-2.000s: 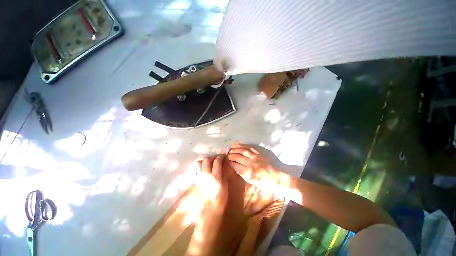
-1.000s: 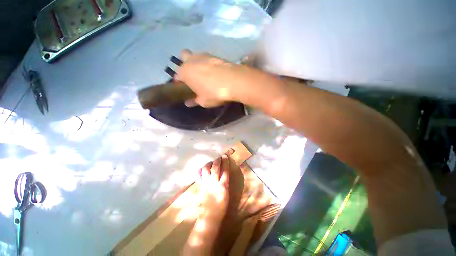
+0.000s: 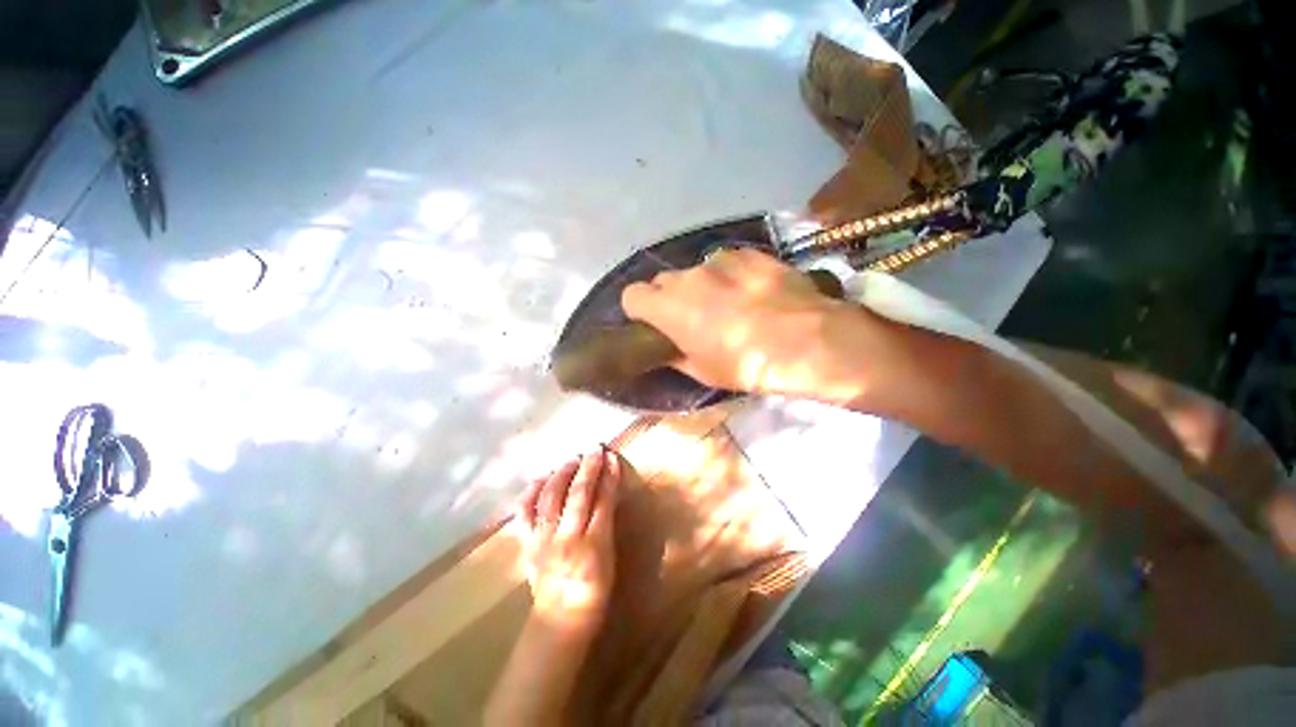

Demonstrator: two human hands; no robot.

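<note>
My right hand is closed around the thick brown handle of the black iron, whose pointed plate faces left. The iron sits at the far end of the tan cloth, over the end of its edge. My left hand lies flat on the cloth near its upper left edge, just below the iron. A lighter tan strip runs along the cloth's left edge, down to the left. What lies under the iron is hidden.
Shears lie at the left and small dark snips at the far left. A metal tray is at the top left. A brown block lies behind the iron, near its gold braided lines. Green floor shows right of the table edge.
My right hand left the cloth, took hold of the iron's handle, and brought the iron to the cloth's far end. The white strap no longer covers the top right.
</note>
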